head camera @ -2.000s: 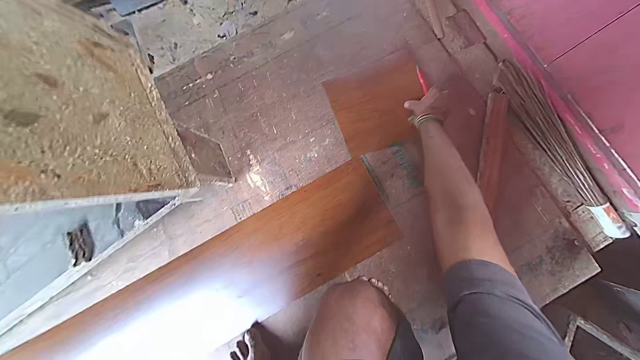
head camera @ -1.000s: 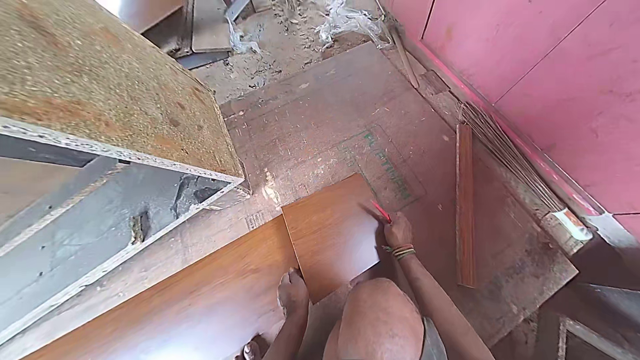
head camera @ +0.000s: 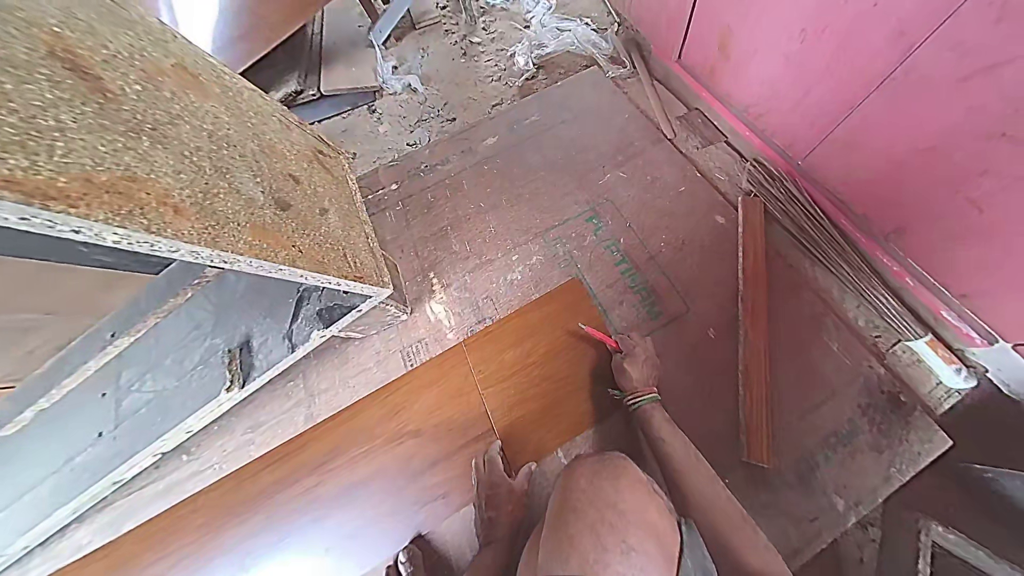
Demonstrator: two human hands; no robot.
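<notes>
A long wood-grain board (head camera: 352, 448) lies diagonally across a large plywood sheet (head camera: 512, 208) on the floor. Against its upper right end sits a short board of the same finish (head camera: 536, 360), with a thin seam between the two. My left hand (head camera: 500, 484) rests on the near edge at that seam, holding nothing that I can see. At the short board's right end, my right hand (head camera: 636, 366) grips a red pencil or marker (head camera: 598, 337), its tip over the board.
A particleboard box or cabinet (head camera: 192, 152) stands at the left. Right of the boards lies a narrow wood strip (head camera: 754, 328). Beyond it, a broom of thin sticks (head camera: 832, 248) lies along the pink panel wall (head camera: 864, 104). Plastic scraps (head camera: 560, 40) litter the floor at the top.
The short board, overlapping the long board's end at a tilt one second ago, now lines up with it end to end. My left hand has come to the seam. The view has shifted.
</notes>
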